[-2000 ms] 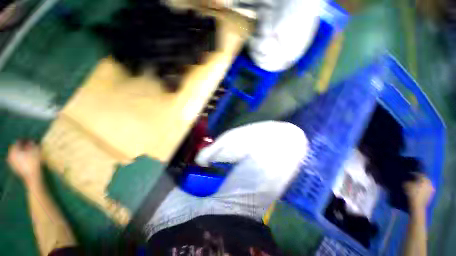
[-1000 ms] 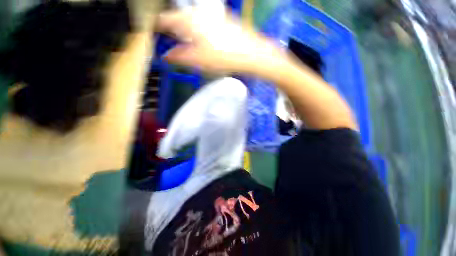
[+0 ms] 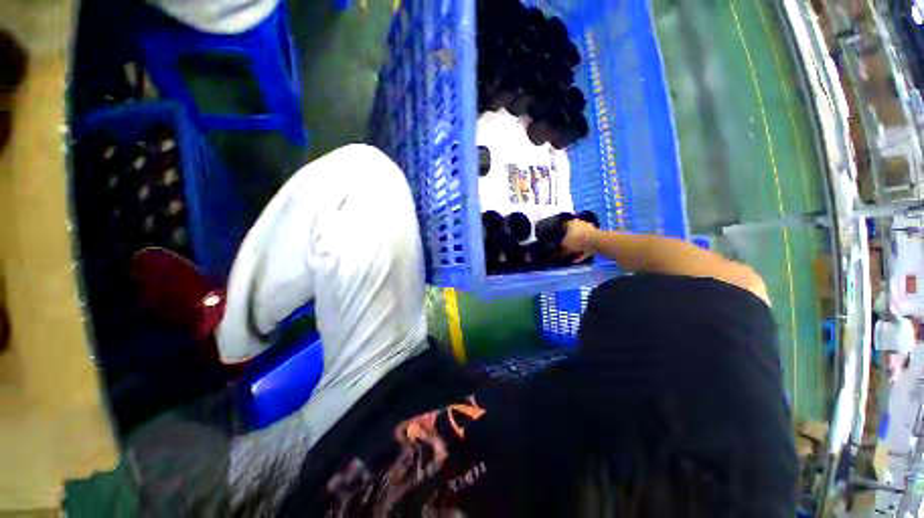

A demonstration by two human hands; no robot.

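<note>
A large blue lattice-sided crate (image 3: 436,172) stands on the floor beside me. Black hollow sleeves (image 3: 527,51) lie heaped at its far end, and several more lie at its near end. A white printed sheet (image 3: 522,182) lies between them. My right hand (image 3: 580,239) reaches into the near end of the crate, its fingers on a black sleeve (image 3: 548,231). The fingertips are partly hidden by the sleeves. My left hand is out of the picture.
Tan cardboard (image 3: 46,202) runs along the left edge. Below it, another blue crate (image 3: 187,137) holds dark items. A blue stool (image 3: 218,76) stands at the upper left with a person's white-clothed leg above it. Green floor with yellow lines and shelving (image 3: 871,162) lie at the right.
My view has swung right, towards the crate. My right arm has moved from across my front to inside the crate, onto a sleeve. My left hand, seen two seconds ago, has left the view.
</note>
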